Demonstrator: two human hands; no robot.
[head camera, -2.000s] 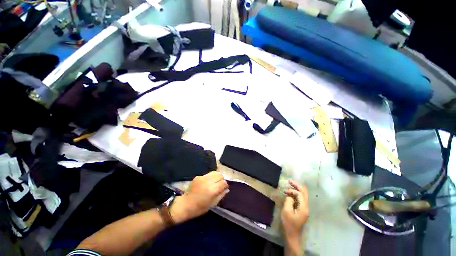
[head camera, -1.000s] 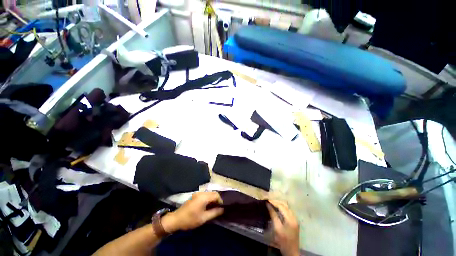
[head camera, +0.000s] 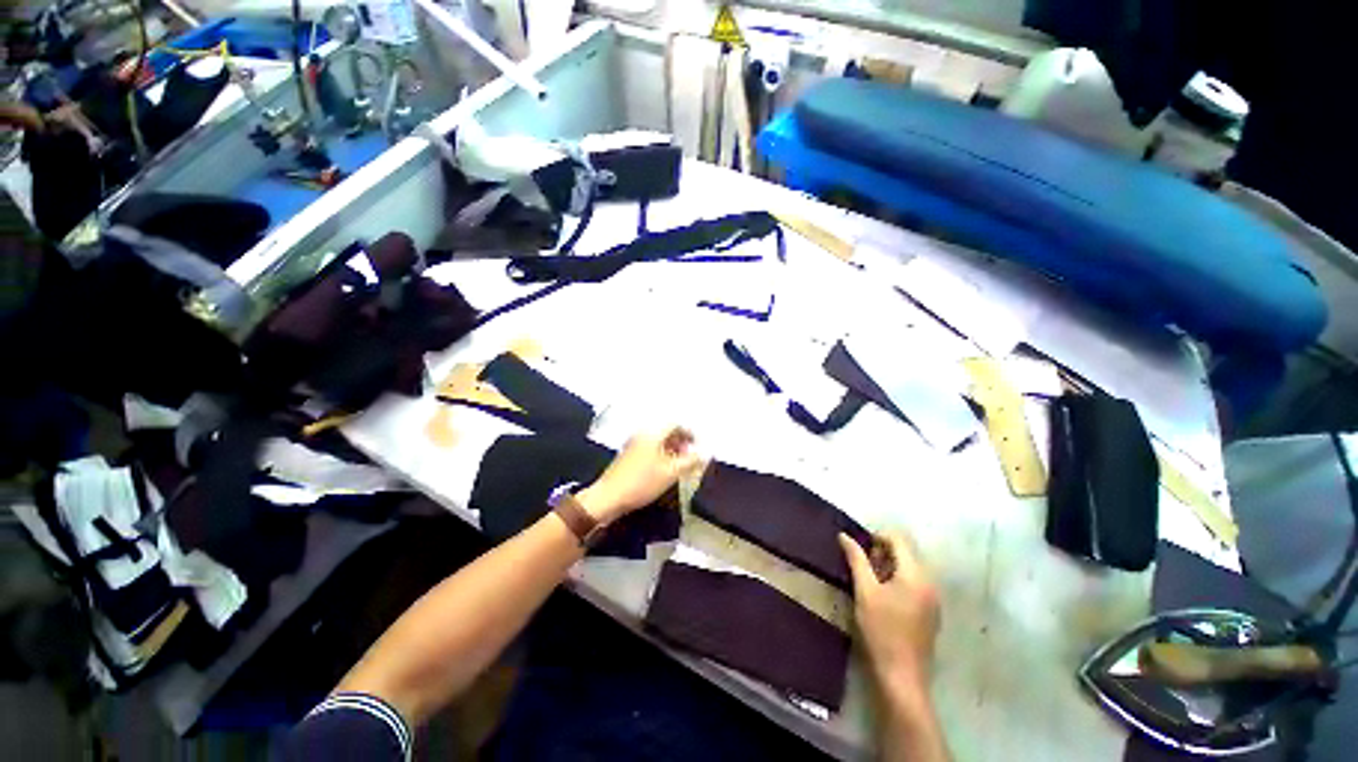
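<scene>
Two dark maroon flap pieces lie one above the other in front of me. My right hand (head camera: 894, 596) has its thumb and fingers on the right end of the upper flap piece (head camera: 775, 518). The lower flap piece (head camera: 752, 633) lies flat near the table's front edge. My left hand (head camera: 648, 469) is just left of the upper piece, fingers curled; whether it holds anything cannot be told. The stack of black cut pieces (head camera: 521, 484) lies left, partly hidden by my left forearm.
A steam iron (head camera: 1214, 663) rests at the right. A folded black bundle (head camera: 1102, 479) and card template (head camera: 1010, 424) lie right of centre. Thin black strips (head camera: 819, 410) lie mid-table. A blue padded board (head camera: 1043, 201) stands at the back, a garment pile (head camera: 358, 328) at left.
My left hand has left the lower piece and moved up and left. My right hand has moved up to the upper piece, which now shows maroon instead of black. The view has shifted.
</scene>
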